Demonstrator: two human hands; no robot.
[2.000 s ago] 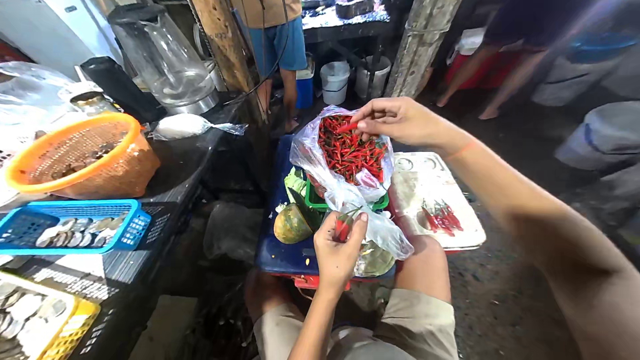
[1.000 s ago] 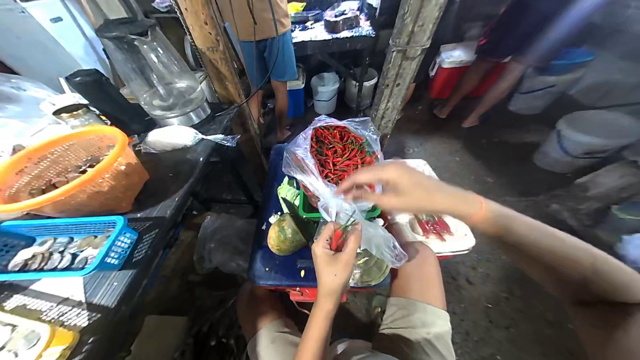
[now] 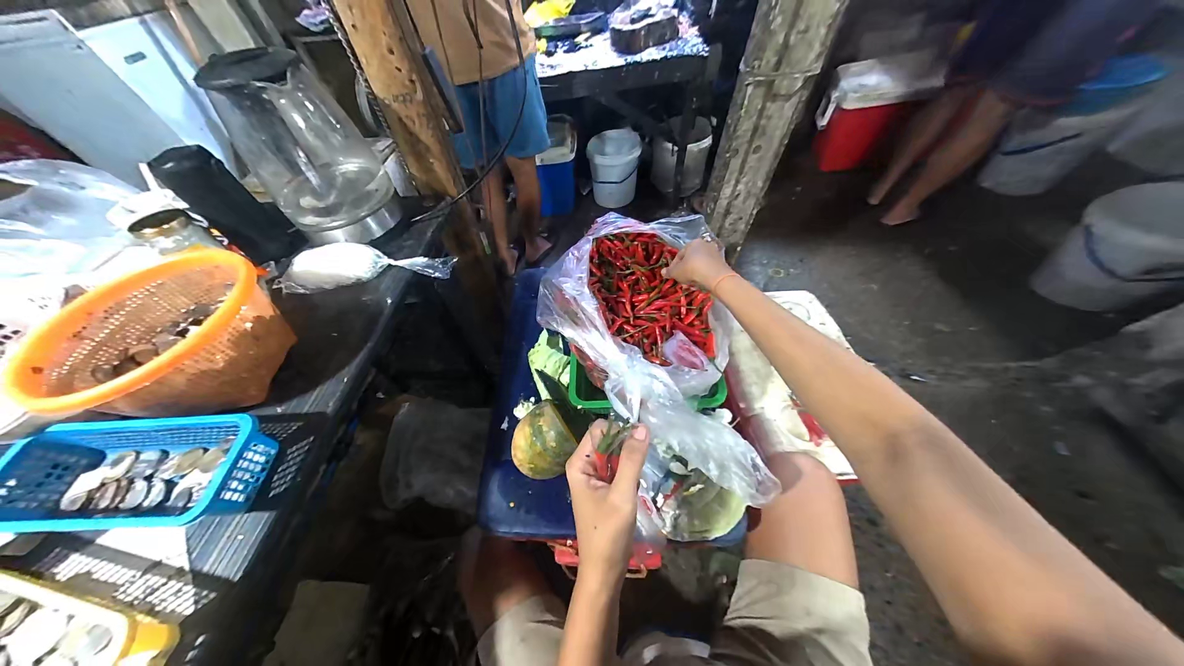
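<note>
A clear plastic bag (image 3: pixel 566 294) full of red chili peppers (image 3: pixel 638 291) lies open on a green basket (image 3: pixel 586 390), over a blue cooler lid (image 3: pixel 504 481). My right hand (image 3: pixel 698 265) reaches into the bag's far right side, fingertips at the chilies; whether it grips one cannot be told. Nearer me, my left hand (image 3: pixel 606 472) pinches a few red chilies with green stems between thumb and fingers. Left of it sits a round green-yellow vegetable (image 3: pixel 544 442). A pale cabbage-like vegetable (image 3: pixel 708 511) is partly under the plastic. My right forearm partly hides a white styrofoam lid (image 3: pixel 819 319).
The table (image 3: pixel 324 324) at left bears an orange basket (image 3: pixel 245 342), a blue basket of coins (image 3: pixel 250 462), a yellow tray (image 3: pixel 153 638) and a glass blender jug (image 3: pixel 324 176). Wooden posts, buckets (image 3: pixel 613 166), a red cooler (image 3: pixel 856 129) and two people stand beyond.
My right hand has moved from above the near part of the bag to the chilies at its far right side. My left hand still holds chilies near the bag's near end.
</note>
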